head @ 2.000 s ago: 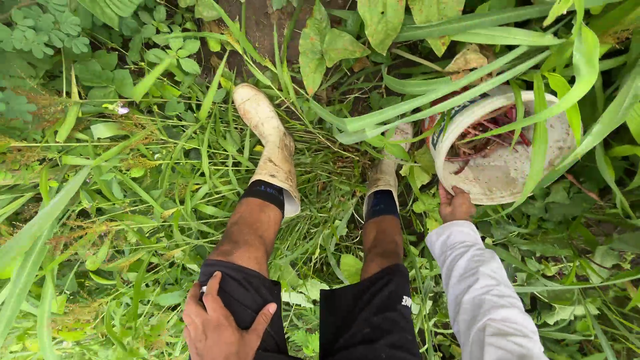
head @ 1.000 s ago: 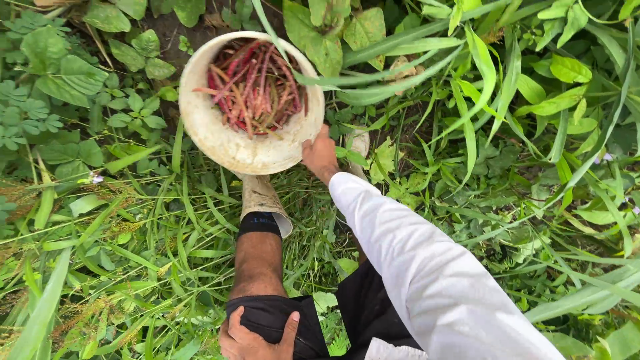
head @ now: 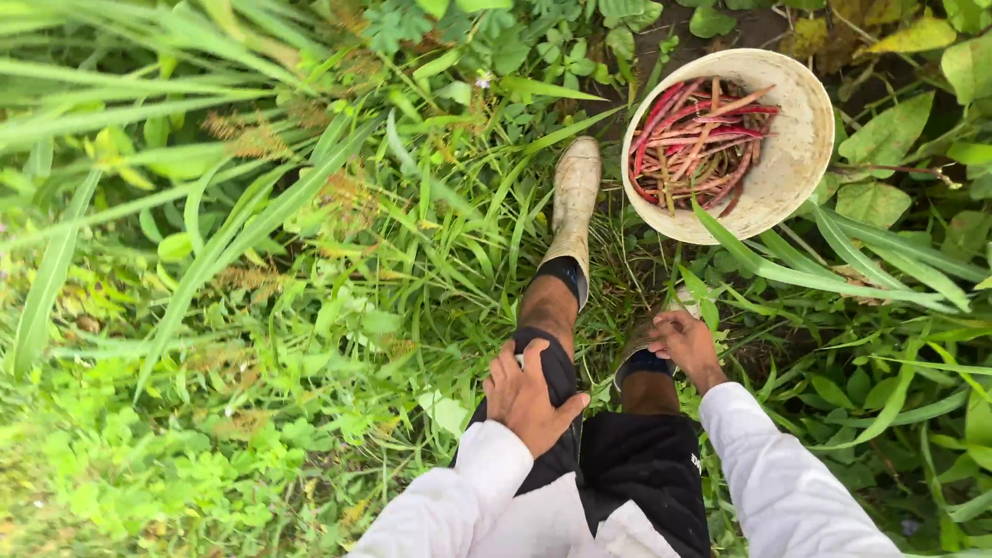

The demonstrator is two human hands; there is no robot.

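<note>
A whitish, dirt-stained plastic bucket [head: 790,167] stands tilted on the ground at the upper right, holding many long red and pinkish bean pods [head: 697,139]. My right hand [head: 683,345] is below the bucket, apart from it, above my right boot, its fingers loosely curled with nothing seen between them. On the knee of my black shorts [head: 643,465] rests my left hand [head: 531,391], its fingers spread over the cloth. A long grass blade crosses the bucket's lower rim.
My left foot, in a muddy pale rubber boot [head: 577,186], is left of the bucket. The other boot [head: 686,302] is partly hidden by leaves. Tall grass [head: 209,256] stands on the left, and broad-leaved plants [head: 883,139] grow on the right beside bare soil [head: 748,29].
My right hand has let go of the bucket's rim, which it held in both earlier frames. The bucket now stands ahead and right of my left boot. My left hand stays on my knee.
</note>
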